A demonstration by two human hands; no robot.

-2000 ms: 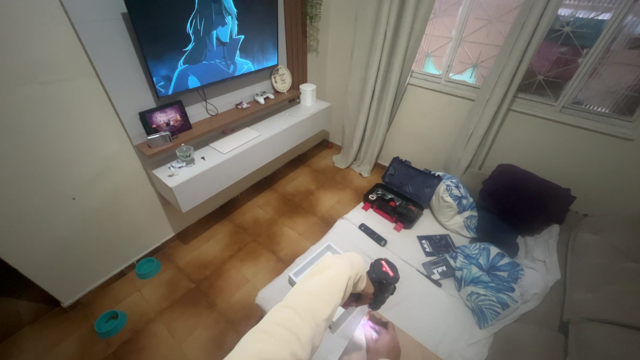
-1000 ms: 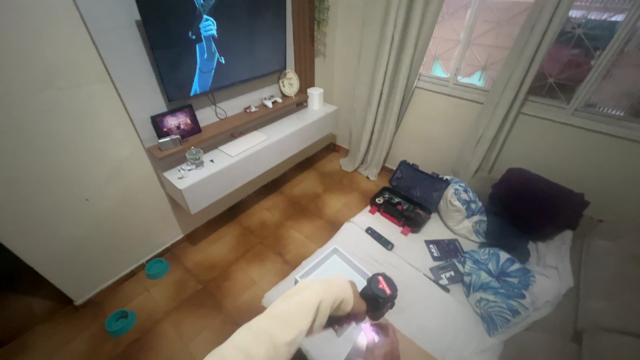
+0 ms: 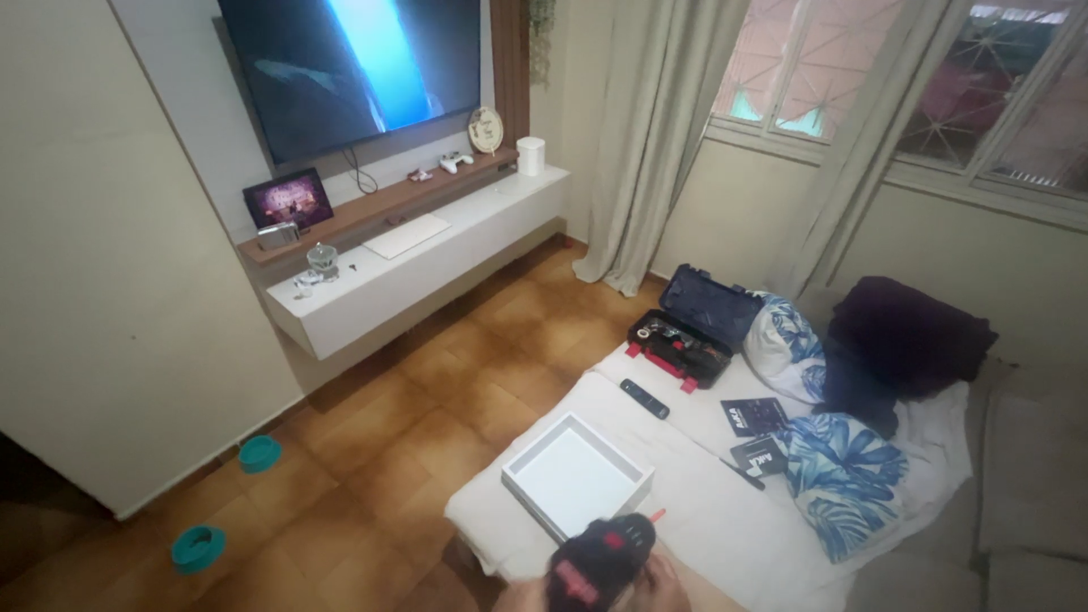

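A black and red cordless drill (image 3: 599,561), blurred, is at the bottom centre of the head view. My left hand (image 3: 520,595) is at its left side, mostly cut off by the frame edge, and appears closed around it. My right hand (image 3: 663,586) is close against the drill's right side, with its fingers bent; what it holds is unclear. A thin orange-red piece (image 3: 657,515) sticks out beside the drill's top. Just beyond the drill, a shallow white square tray or box (image 3: 518,489) lies on the white-covered bed or sofa. Part of a beige board (image 3: 701,591) shows below my right hand.
An open toolbox (image 3: 680,348), a remote control (image 3: 644,399), dark printed packets (image 3: 754,416) and leaf-patterned cushions (image 3: 846,476) lie on the white cover (image 3: 688,476). Two teal bowls (image 3: 259,454) stand on the tiled floor. A white wall cabinet (image 3: 425,263) is beneath the television (image 3: 365,68).
The light-sleeved arm has drawn back toward the bottom edge, bringing the drill lower in view and uncovering more of the tray. The bright light near my hands no longer shows.
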